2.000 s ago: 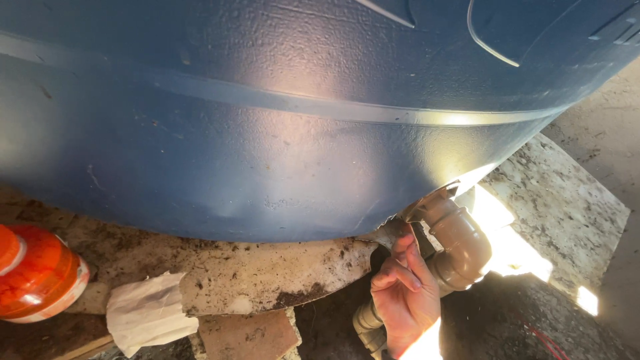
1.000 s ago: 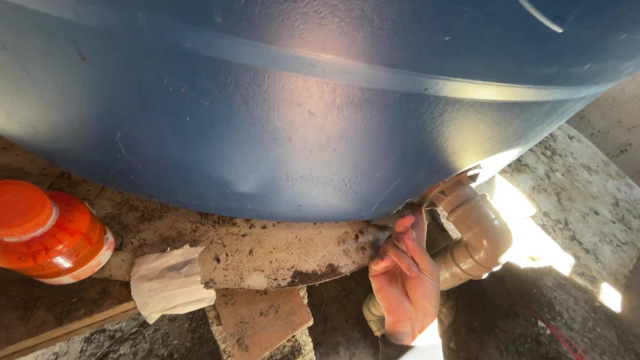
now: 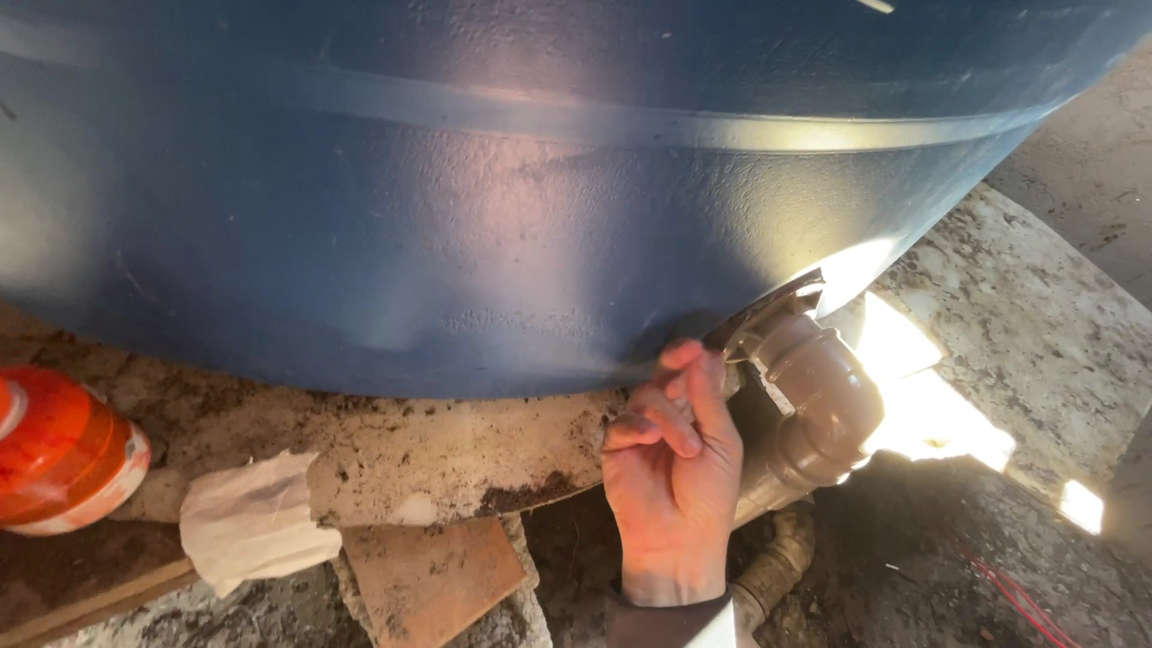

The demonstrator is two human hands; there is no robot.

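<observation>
My right hand (image 3: pixel 675 459) reaches up from the bottom, palm toward the view, with fingers bent and thumb close to them. Its fingertips are at the lower edge of a large blue plastic tank (image 3: pixel 540 225), just left of a flange where a brown plastic pipe elbow (image 3: pixel 823 405) joins it. Whether something small is pinched between the fingertips cannot be made out. The elbow leads down behind my hand to a dirty pipe fitting (image 3: pixel 774 558). My left hand is not in view.
A round, dirt-stained slab (image 3: pixel 450 459) supports the tank. At left are an orange plastic jar (image 3: pixel 63 459) and crumpled whitish paper (image 3: pixel 252 522). A reddish tile (image 3: pixel 432 576) lies below the slab. A speckled stone slab (image 3: pixel 1035 315) and red wires (image 3: pixel 1017 598) are at right.
Between the earlier frames the view shifts. My right hand stays beside the pipe flange, and its fingers are more curled now than two seconds ago.
</observation>
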